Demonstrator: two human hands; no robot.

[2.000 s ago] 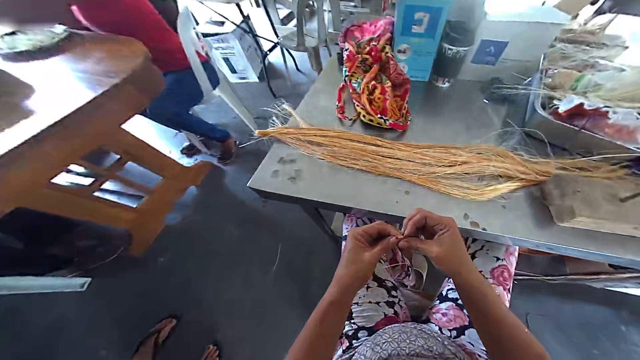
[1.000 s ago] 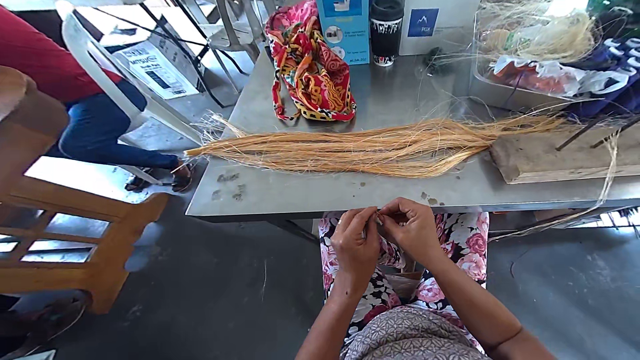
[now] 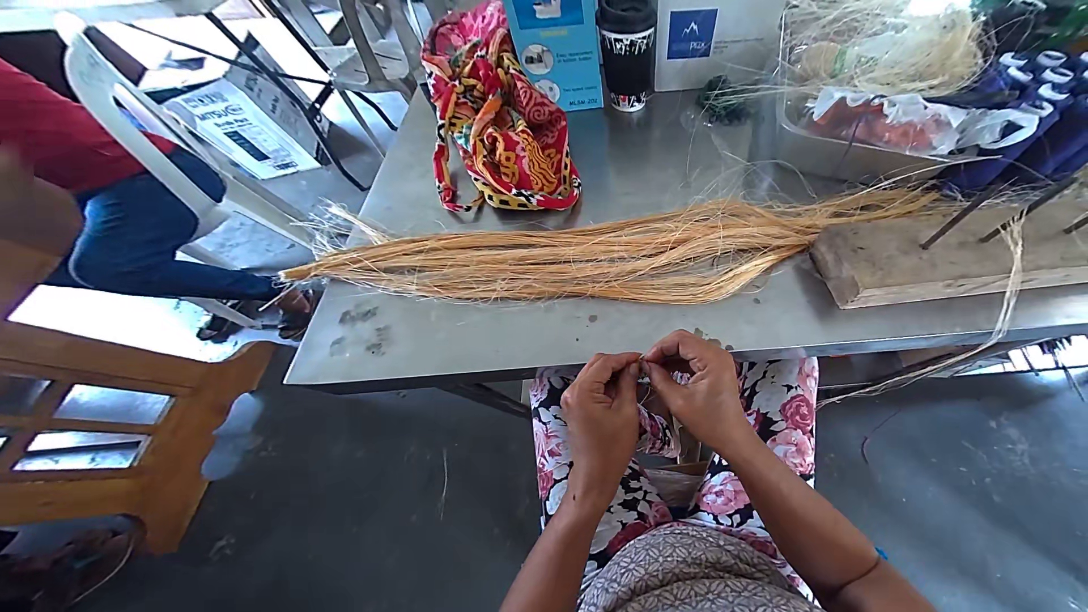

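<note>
Over my lap, just off the front edge of the metal table [image 3: 476, 344], my left hand [image 3: 602, 412] and my right hand [image 3: 699, 387] meet at the fingertips. Thumb and forefinger of each are pinched on a thin fiber strand, barely visible between them. Beyond my hands, a long bundle of orange-tan plant fibers [image 3: 561, 259] lies lengthwise across the table, its frayed end to the left. Its right end passes behind a wooden board [image 3: 943, 246] with metal rods standing in it. Pale strands hang from the rods over the table's front edge.
A patterned cloth bag [image 3: 501, 119], a blue box [image 3: 561, 51], a black tumbler [image 3: 627, 51] and a plastic tray of fibers [image 3: 884, 153] stand at the back. Dark thread cones [image 3: 1020, 127] are at right. A person [image 3: 161, 229] sits left, near a wooden furniture piece [image 3: 178, 450].
The view has shifted to the right since the oldest frame, showing more of the board and its rods. My hands stay together at the fingertips over my lap.
</note>
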